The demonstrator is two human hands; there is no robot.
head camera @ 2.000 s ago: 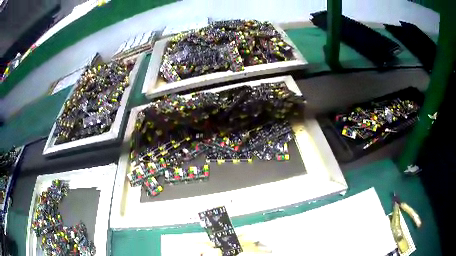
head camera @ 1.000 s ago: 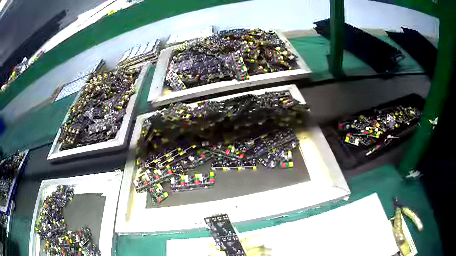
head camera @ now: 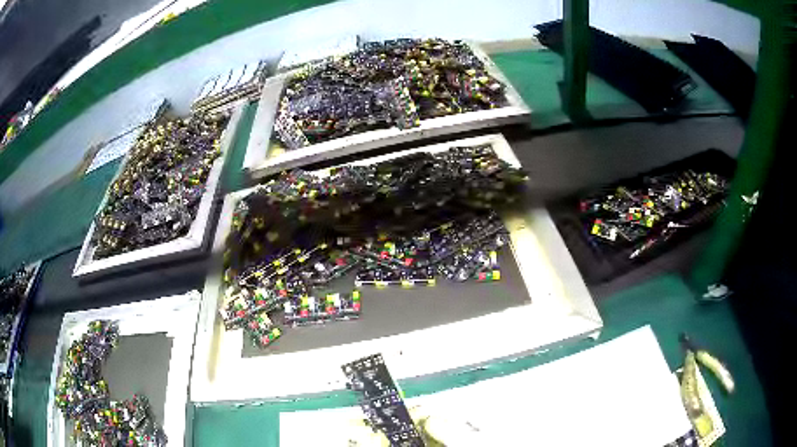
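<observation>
A black circuit board strip (head camera: 382, 400) with pale printed marks is tilted over the white work sheet (head camera: 542, 393) at the near edge. My right hand (head camera: 430, 433), washed out pale yellow and cut off by the bottom edge, is at the strip's right side and grips it. My left hand (head camera: 360, 429) is a very faint pale shape at the strip's left side; its fingers cannot be made out. The strip's lower end is cut off by the frame.
A white-framed tray (head camera: 472, 340) of heaped strips stands just beyond the sheet. More white-framed trays stand behind and left. A black tray (head camera: 612, 271) with boards is at right, beside a green post (head camera: 743, 201). Side cutters (head camera: 695, 393) lie at the sheet's right edge.
The whole view has shifted slightly. The strip was lower in the picture a second ago and now shows a little higher and further left. The trays look unchanged.
</observation>
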